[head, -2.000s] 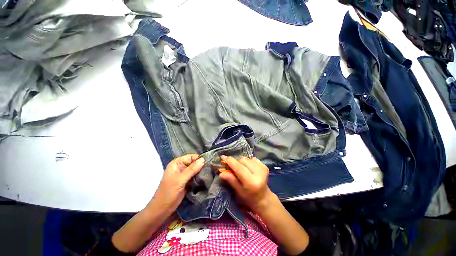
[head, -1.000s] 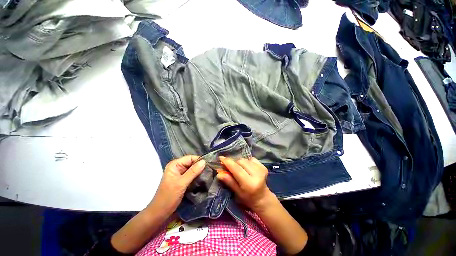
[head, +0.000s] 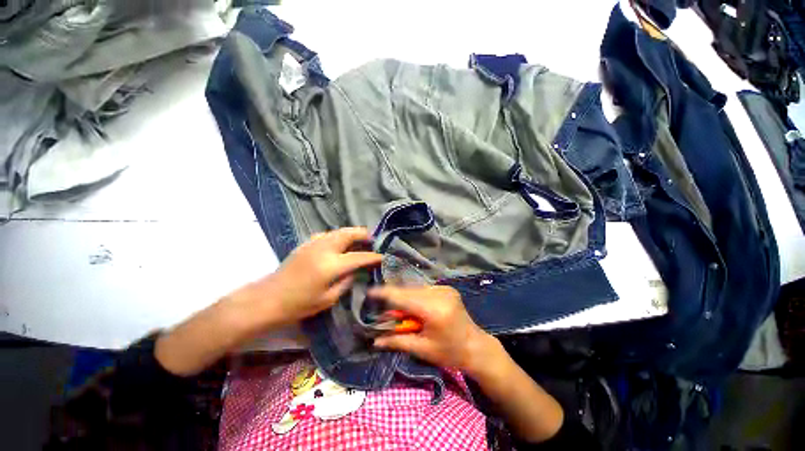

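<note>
A denim jacket [head: 415, 141], inside out with a grey-green inner face and dark blue edges, lies spread in front of me. Its near part hangs over the table edge onto my apron. My left hand [head: 322, 273] grips the jacket just below a dark blue cuff loop [head: 408, 217]. My right hand [head: 428, 326], partly blurred, is at the bunched cloth to the right of my left hand. It holds snips with an orange-red handle [head: 407, 324]; their blades are not clearly visible.
A pale grey garment heap [head: 62, 114] lies on the white table [head: 132, 282] at the left. A dark blue denim garment [head: 706, 220] hangs over the table edge at the right. More dark garments [head: 750, 44] are at the far right, with others below the table.
My left hand has moved up and its forearm has swung outward. My right hand has shifted slightly down, showing more of the orange-red handle. The jacket appears slightly higher in view.
</note>
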